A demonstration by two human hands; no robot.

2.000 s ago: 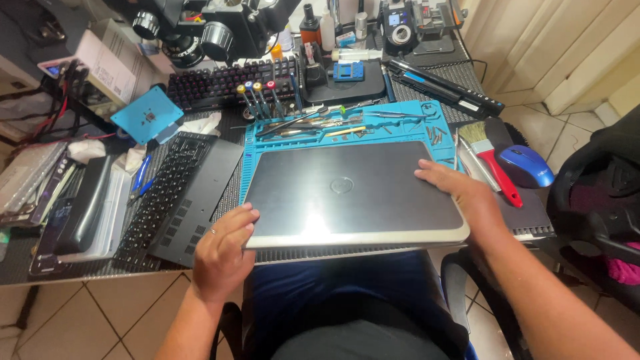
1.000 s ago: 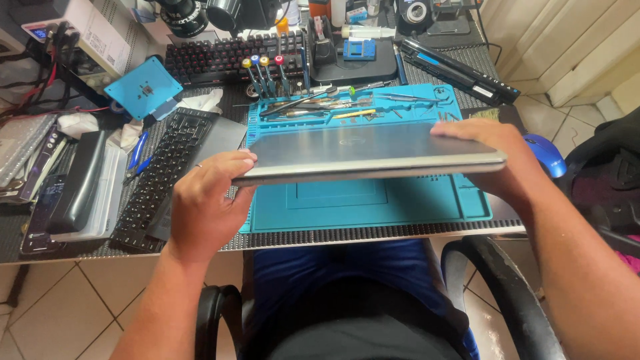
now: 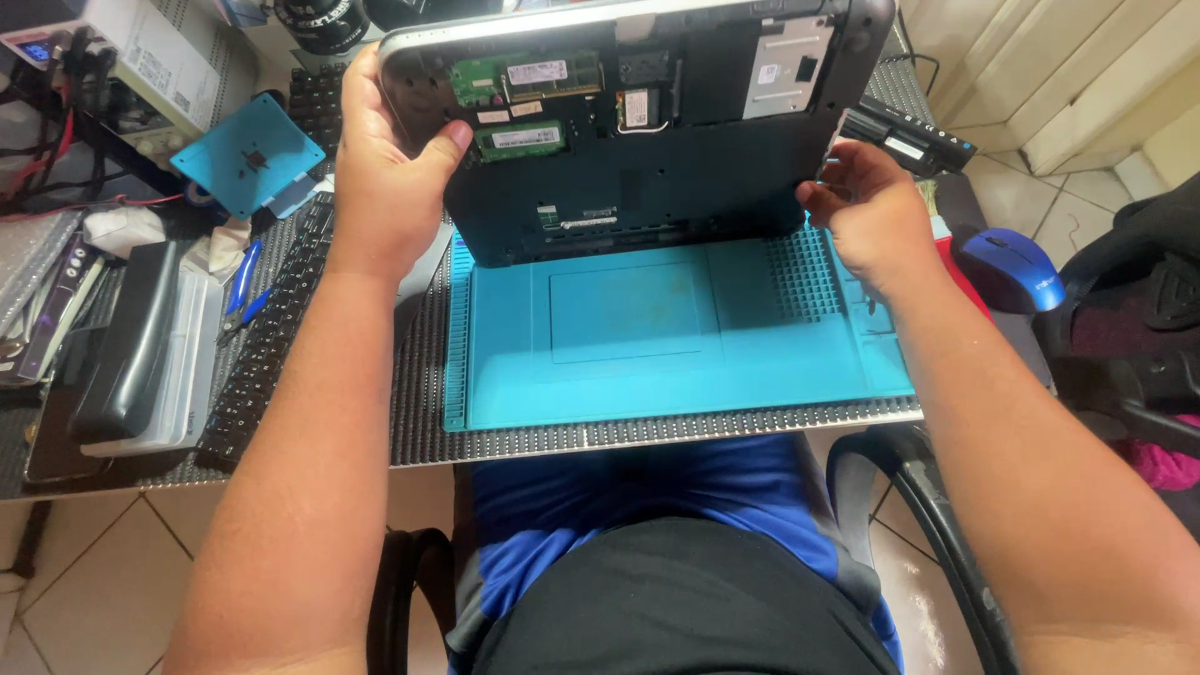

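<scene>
A laptop (image 3: pixel 637 187) is tipped up with its underside facing me, above and behind the teal silicone work mat (image 3: pixel 628 319). Its bottom cover is off, so two green memory modules (image 3: pixel 539 80), a small wireless card (image 3: pixel 639 110) and a silver metal plate (image 3: pixel 787 67) show. My left hand (image 3: pixel 398 169) grips the laptop's left edge, thumb on the underside. At the right edge, my right hand (image 3: pixel 862 202) holds the lower corner between thumb and fingers. The laptop hides the rear of the mat.
On the left lie a detached keyboard (image 3: pixel 272 366), blue-handled cutters (image 3: pixel 246 286), a clear plastic case (image 3: pixel 178 375) and a teal plate (image 3: pixel 248 155). To the right are a laptop battery (image 3: pixel 909 136) and a blue mouse (image 3: pixel 1008 267). Microscope parts (image 3: pixel 319 19) stand at the back.
The laptop lay lid up over the mat, then was lifted and tilted; now its underside faces me. Both hands have stayed on its sides, and more of the mat's front shows.
</scene>
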